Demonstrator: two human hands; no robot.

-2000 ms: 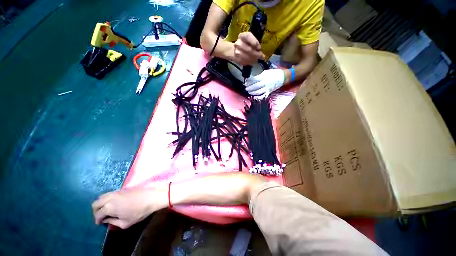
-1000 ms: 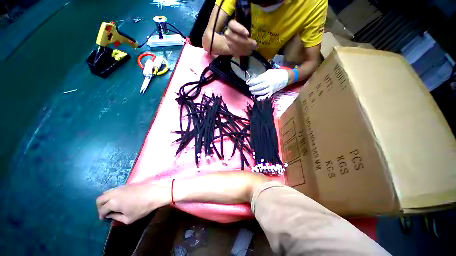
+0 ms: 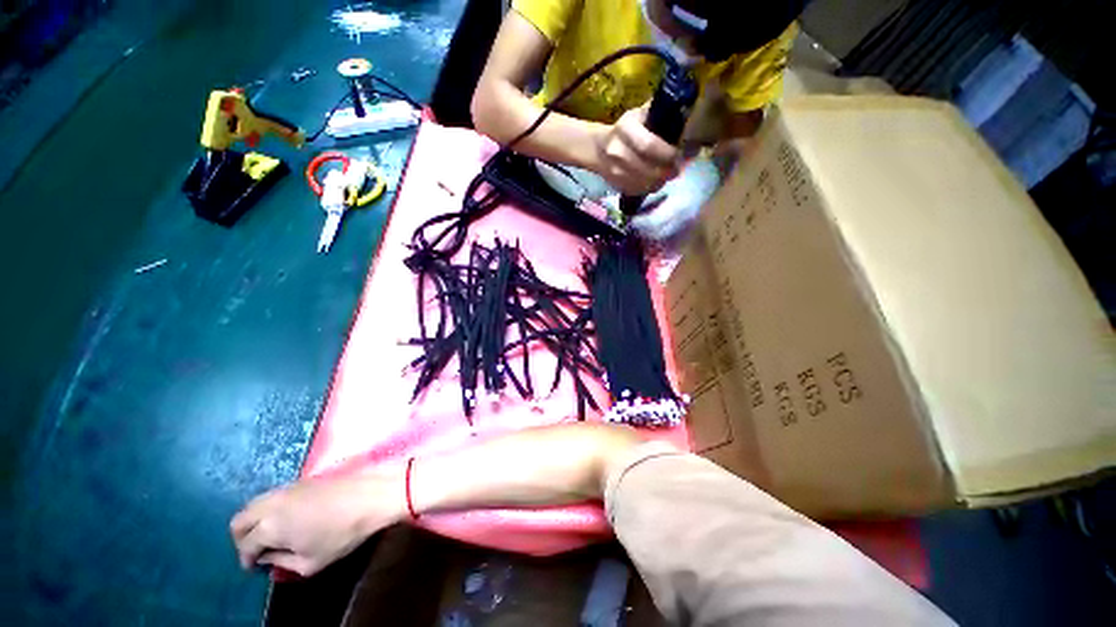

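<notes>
My right arm reaches in from the lower right, across the front of the pink mat (image 3: 367, 429). My right hand (image 3: 300, 529) is at the lower left, over the corner of the green bench, fingers bent down; whether it holds anything is hidden. My left hand is not in view. Short black leads (image 3: 490, 321) lie loosely crossed on the mat. Beside them is a straight bundle of black leads (image 3: 630, 325) with white ends towards me.
A person in yellow opposite holds a black electric screwdriver (image 3: 669, 108) over a black housing. A large carton (image 3: 796, 331) stands at right. The green bench (image 3: 159, 404) holds a yellow-black gun (image 3: 233, 123), scissors (image 3: 333, 208) and a spool stand (image 3: 357, 83). An open box (image 3: 526, 582) is below.
The view has shifted slightly. The person opposite has leaned forward, and the screwdriver has tilted and changed position. My right hand has stayed at the bench corner.
</notes>
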